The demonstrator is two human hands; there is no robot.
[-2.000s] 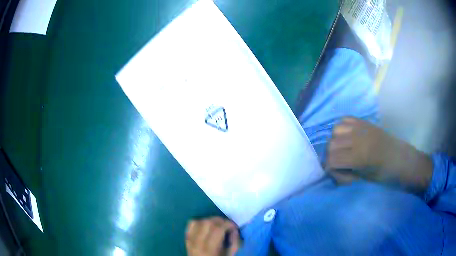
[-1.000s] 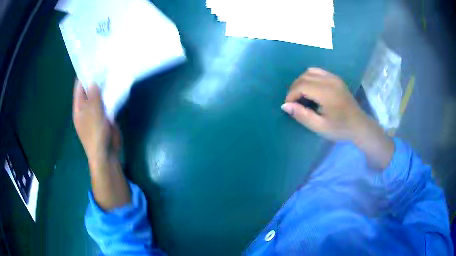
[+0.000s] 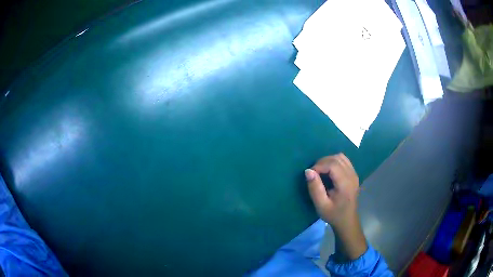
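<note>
A stack of white sleeves [image 3: 346, 65] with uneven, overlapping edges lies on the green bench [image 3: 189, 162] at the upper right. A small triangular mark shows on the top one. My right hand [image 3: 335, 186] is just below the stack's near corner, not touching it. Its fingers are loosely curled, with a gap between thumb and fingers, and nothing shows in it. My left hand is out of the picture; only blue sleeve cloth [image 3: 21, 238] shows at the lower left edge.
Folded white strips [image 3: 421, 48] lie right of the stack, by the bench edge. A yellow-green crumpled cloth or bag [image 3: 475, 59] is at the upper right. Beyond the bench edge are grey floor, a red bin [image 3: 427, 266] and a blue bin [image 3: 447, 232].
The view has swung right. My left hand and the white sleeve it held have left the picture. The sleeve stack now shows more fully. My right hand remains loosely curled and appears lower.
</note>
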